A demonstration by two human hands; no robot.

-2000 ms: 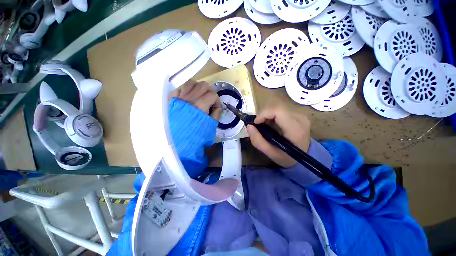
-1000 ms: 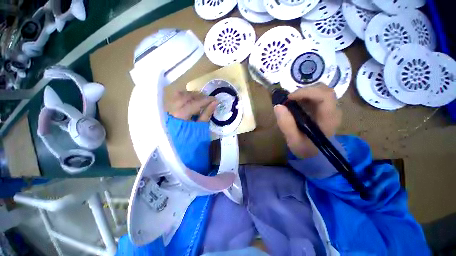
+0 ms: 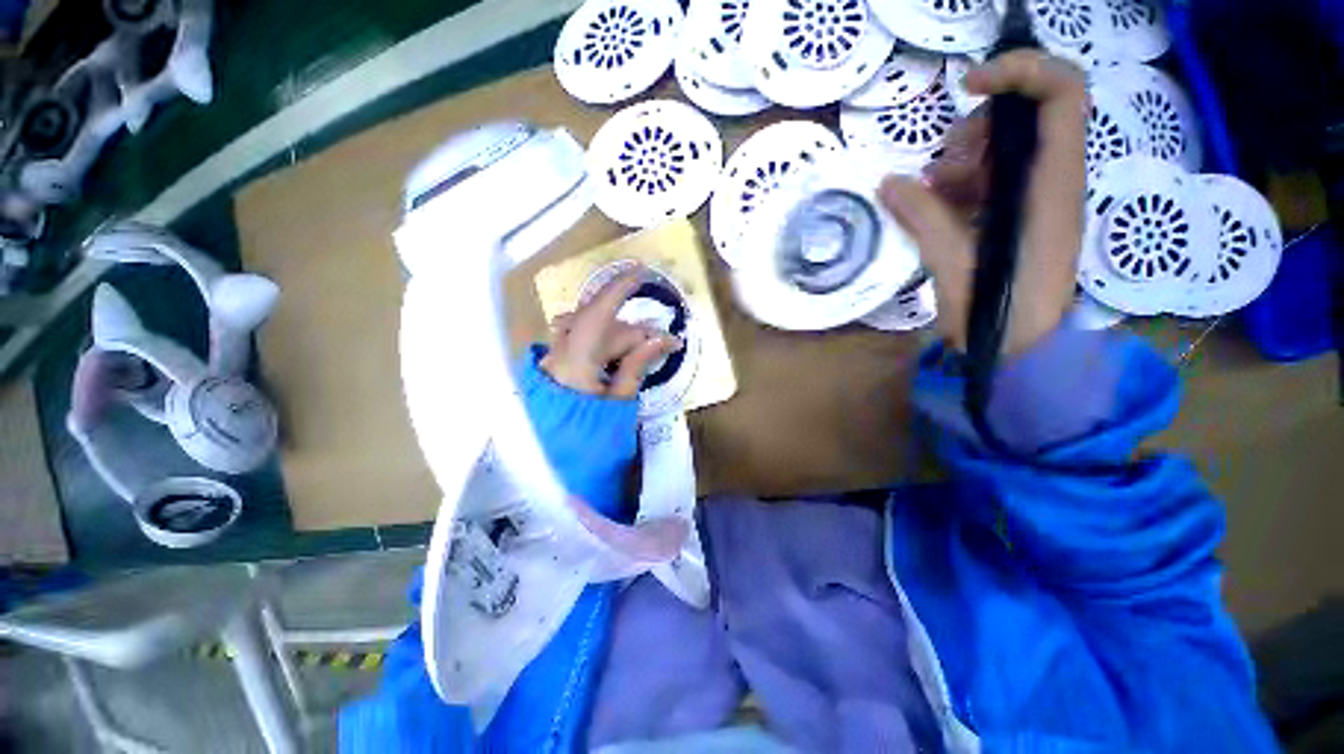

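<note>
The open white ear cup with a dark ring [image 3: 677, 386] sits on the cream block [image 3: 714, 339]. My left hand [image 3: 602, 342] is over the cup with its fingertips inside; any thin wires there are too small to tell. My right hand [image 3: 1044, 221] holds the black soldering iron [image 3: 998, 236] upright, its tip out of the picture at the top. The fingertips of the same hand are at the edge of a blurred white speaker plate with its driver side up [image 3: 826, 243]. The unfinished headset's white headband [image 3: 450, 354] curves beside my left arm.
Several white slotted plates [image 3: 653, 165] lie piled at the back. A blue tray [image 3: 1294, 317] stands at the far right. White cat-ear headphones [image 3: 221, 420] lie on the green belt at left. The headset's other open cup [image 3: 501, 604] hangs by my body.
My right hand has moved up and right with the iron, which now stands upright. The driver plate has shifted left and down at its fingertips. My left hand's fingers have spread over the cup.
</note>
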